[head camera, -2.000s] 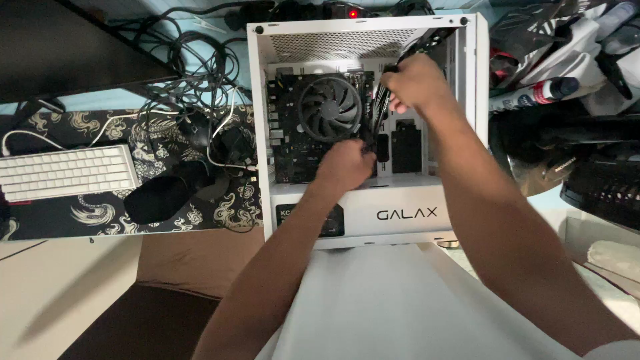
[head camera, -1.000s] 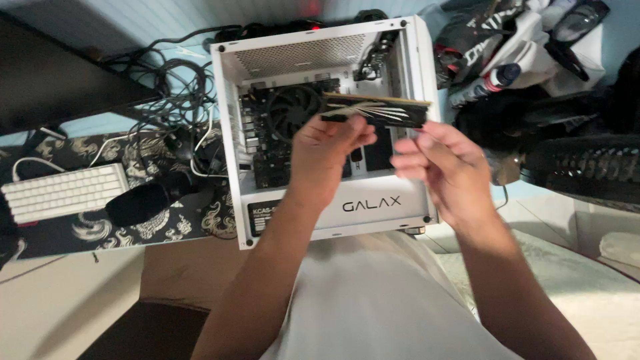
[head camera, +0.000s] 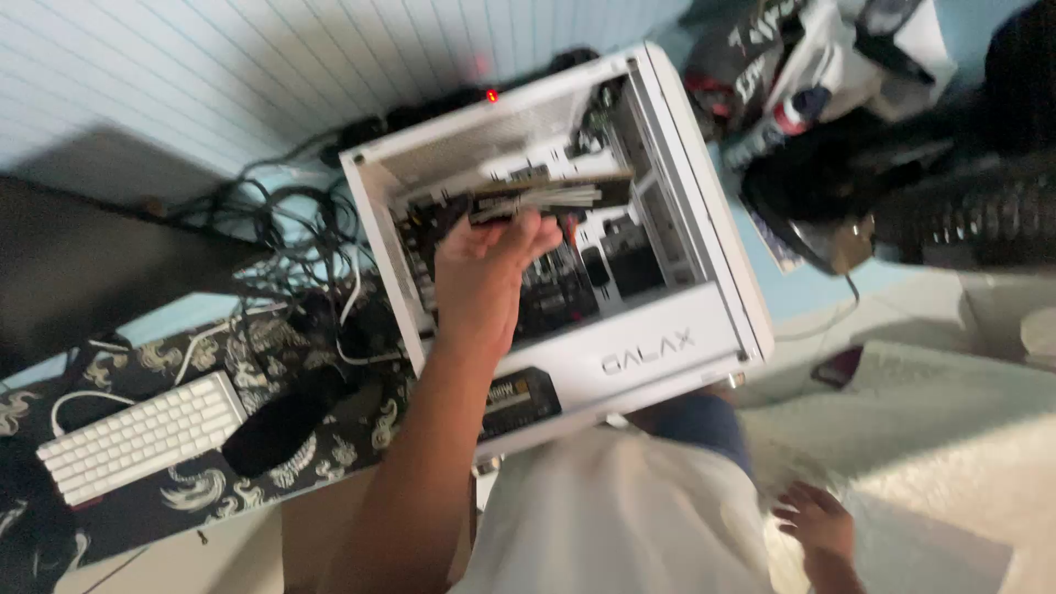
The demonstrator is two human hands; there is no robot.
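My left hand (head camera: 487,280) holds a RAM module (head camera: 553,196) between thumb and fingers, above the opened white computer case (head camera: 643,355). The module is long and dark with light stripes and a gold-toned edge, and it is blurred. Behind it, inside the case, lies the dark motherboard (head camera: 549,297), partly hidden by the hand. A power supply (head camera: 524,403) shows through the lower panel. Low at the right, away from the case, is my right hand (head camera: 817,524), its fingers apart and nothing visible in it.
A white keyboard (head camera: 148,437) and a black cloth-like item (head camera: 285,421) lie on the patterned desk mat (head camera: 198,495) at left. Tangled black cables (head camera: 305,223) run beside the case. A monitor (head camera: 107,264) stands at upper left; bags (head camera: 833,58) and a spray can (head camera: 780,128) lie right.
Between the first frame and the second, the RAM module came up in both hands. Since then my right hand has let go and moved down to the right; my left still holds the module. The view has tilted.
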